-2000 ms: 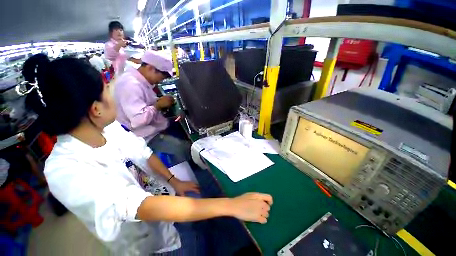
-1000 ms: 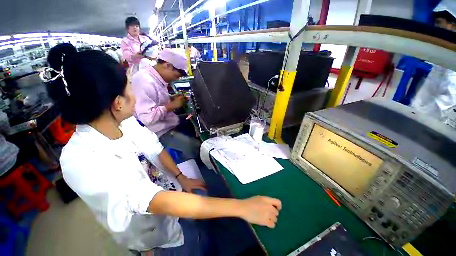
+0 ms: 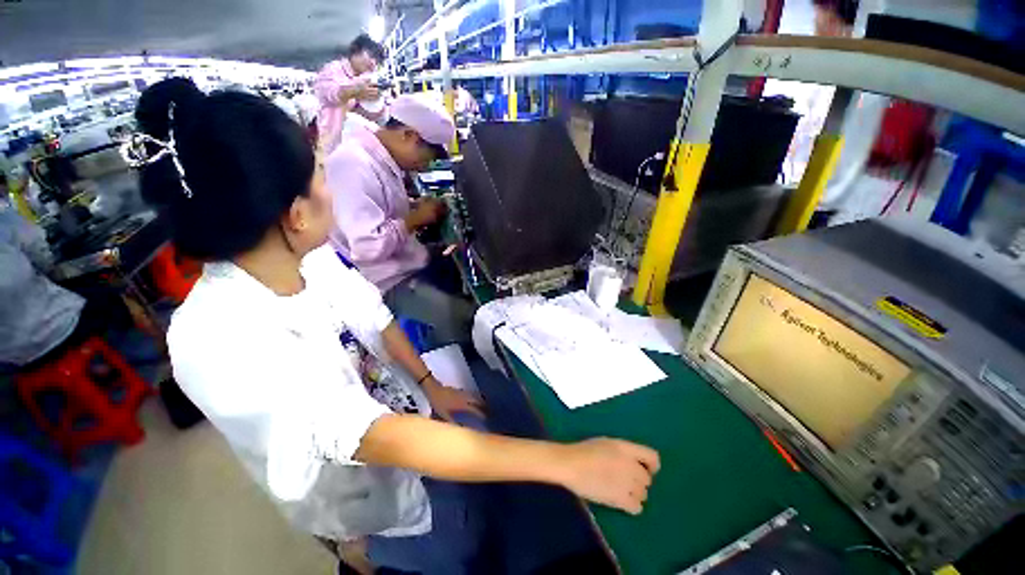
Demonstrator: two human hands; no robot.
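Note:
Neither of my hands is in view. The bare arm and closed hand on the mat belong to a seated person in a white shirt on the left. A dark flat plate with a silver frame [image 3: 747, 547] lies at the bottom edge, mostly cut off. The large grey Agilent tester [image 3: 832, 359] stands on the right with its yellowish screen lit. A small orange-red stick [image 3: 780, 448] lies in front of it. White papers [image 3: 584, 365] lie spread on the green mat [image 3: 708, 483].
A seated person in white [image 3: 287, 382] leans an arm on the bench edge. A person in pink [image 3: 377, 202] sits beyond, and another stands behind. A dark box-shaped unit [image 3: 528, 197], a white cylinder [image 3: 604, 286] and a yellow-and-white post [image 3: 672, 213] stand along the bench. A red stool [image 3: 79, 393] is at left.
The view has turned right-to-left across the frame: the bench, tester and people sit further right. The dark plate shows less at the bottom edge. The neighbour's hand stays on the mat.

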